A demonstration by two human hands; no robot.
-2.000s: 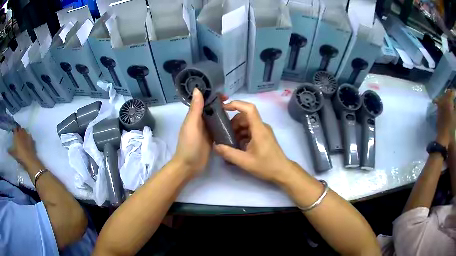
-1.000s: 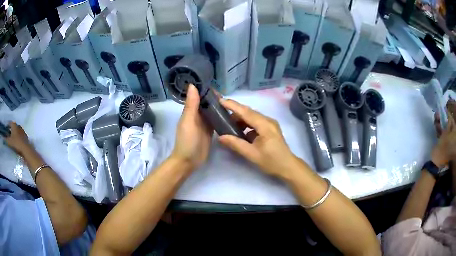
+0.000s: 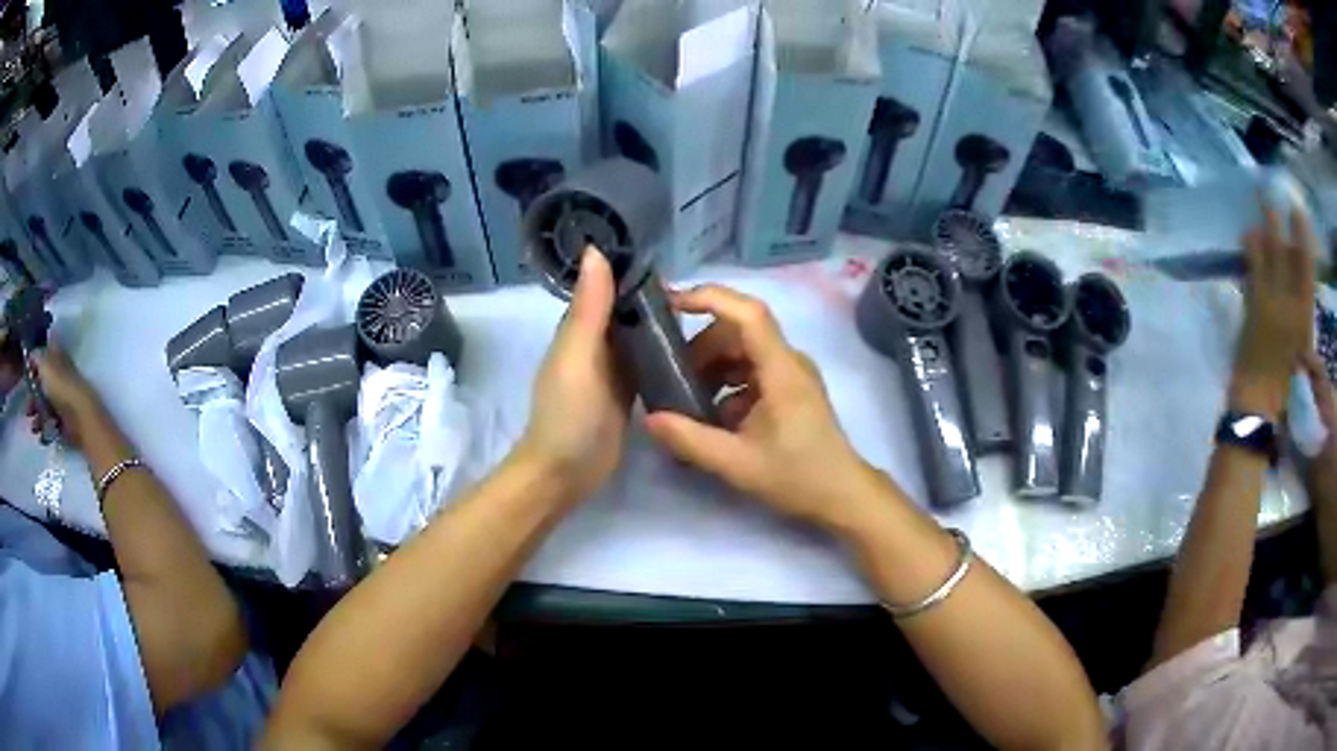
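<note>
A dark grey handheld fan is held above the bench, its round slatted head up and tilted left, its handle slanting down to the right. My left hand grips it below the head, with the thumb on the round grille. My right hand holds the handle, fingers behind it and thumb near its lower end. Several grey fans lie side by side to the right. More grey fans lie to the left, partly wrapped in crumpled white bags.
A row of open blue-grey cartons stands behind the hands on the white-covered bench. A person's arm is at the left, with a dark object in the hand. Another person's hand is raised at the right, near a blurred pale carton.
The held fan shifted and tilted slightly between frames; both hands kept hold of it. The right-hand person's hand rose, and the rightmost carton of the row left its place.
</note>
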